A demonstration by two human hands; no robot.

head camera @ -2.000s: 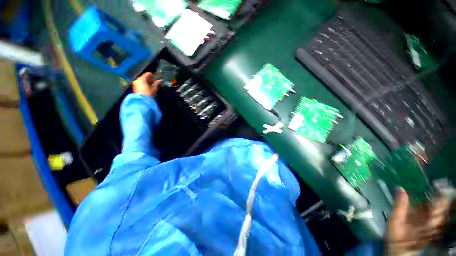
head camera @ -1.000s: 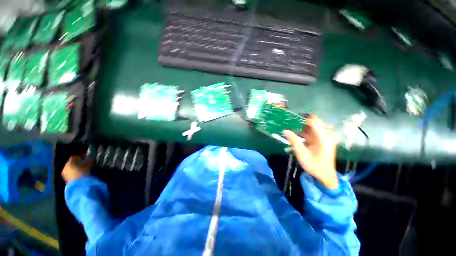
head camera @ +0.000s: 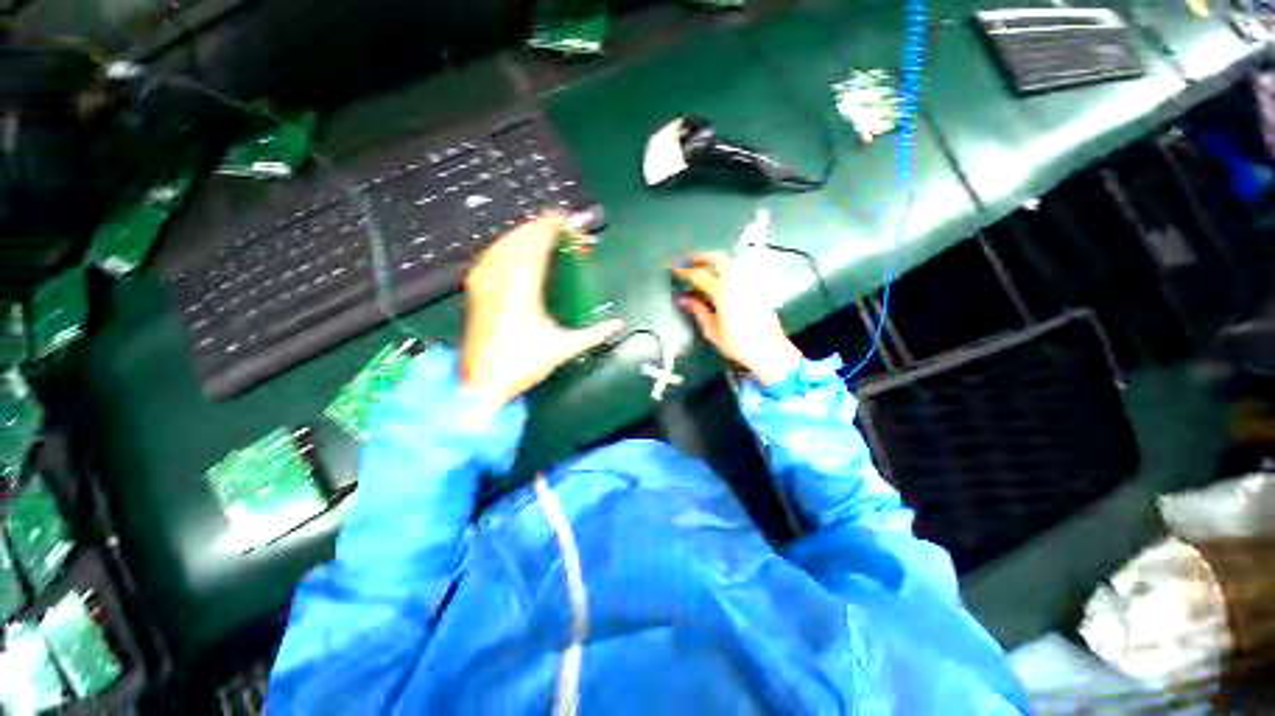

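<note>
My left hand [head camera: 515, 311] spans a green circuit board [head camera: 576, 287] over the bench, fingertips at its far edge and thumb at its near edge. My right hand [head camera: 734, 319] is just right of the board, apart from it, with fingers bent. Blur hides whether it holds anything small. A thin black cable [head camera: 640, 336] runs on the bench between the hands, beside a white tape cross [head camera: 663, 378]. Another board [head camera: 266, 487] lies at the left near the bench edge, and one [head camera: 371, 389] is partly covered by my left sleeve.
A long black keyboard [head camera: 378, 245] lies behind my left hand. A barcode scanner [head camera: 713, 151] lies beyond my hands. A blue coiled cable [head camera: 910, 105] hangs at the right. A black slotted tray [head camera: 1000, 427] is below the bench at right. More boards [head camera: 70, 643] are at far left.
The view has swung right. My left hand has left the black tray at the left and come to a board over the bench. My right hand no longer holds the board it carried.
</note>
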